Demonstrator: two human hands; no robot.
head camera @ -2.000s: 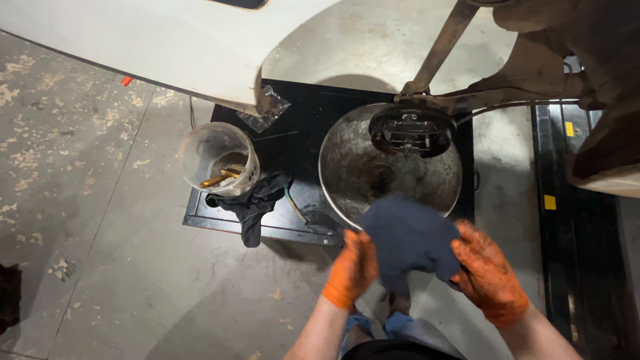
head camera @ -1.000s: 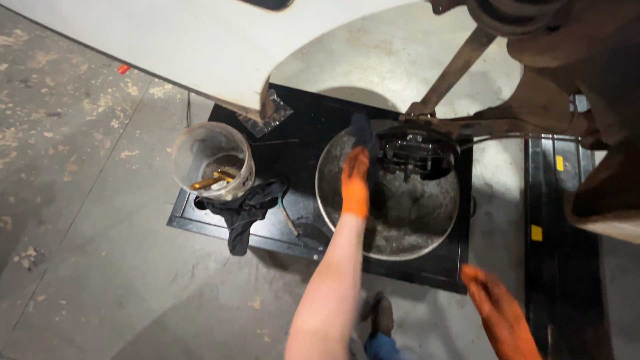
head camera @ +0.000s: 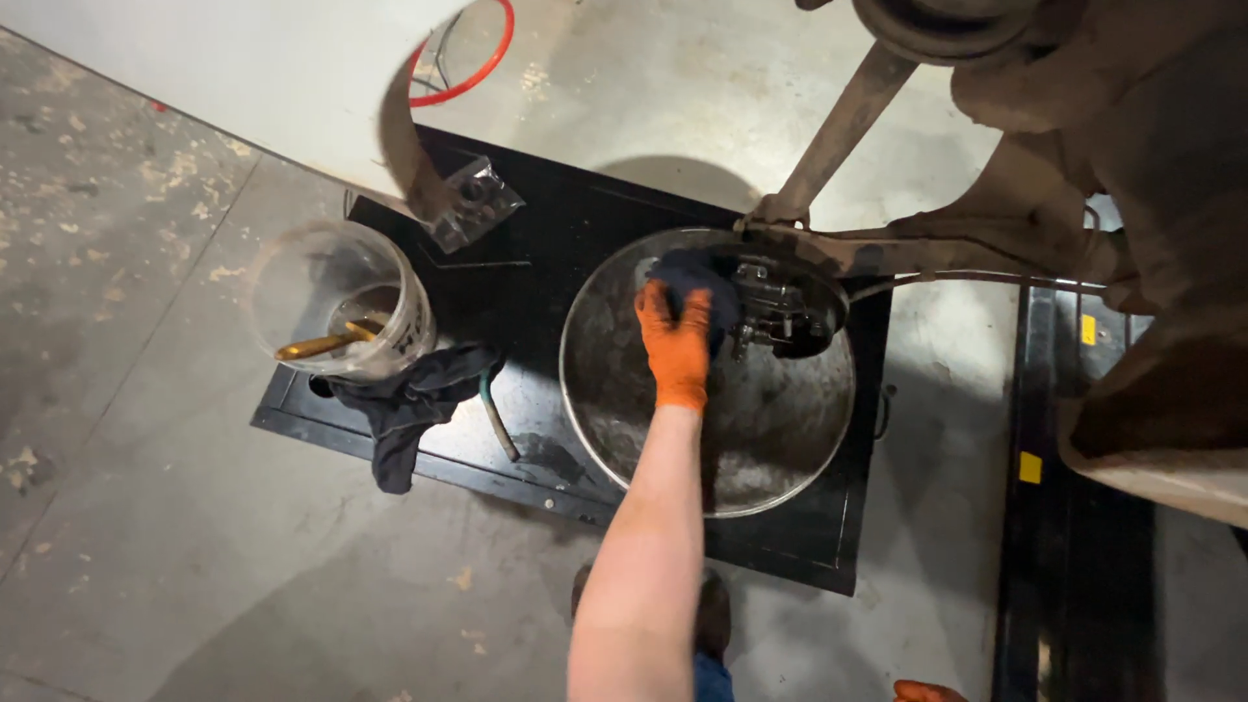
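Observation:
My left hand, in an orange glove, grips a dark blue cloth against the left side of the wheel-end brake assembly, where metal parts are exposed. Below the assembly lies a round metal pan. Only a small part of my right hand, also gloved in orange, shows at the bottom edge; whether it holds anything is hidden.
The pan stands on a black table, along with a clear plastic bucket holding a wooden-handled brush, a black cloth, a short hose piece and a plastic bag of parts. A suspension arm and white body panel hang above.
Two seconds ago both hands held the blue cloth in front of the pan. My left hand has carried it forward to the brake assembly; my right hand has let go and moved down to the frame's edge.

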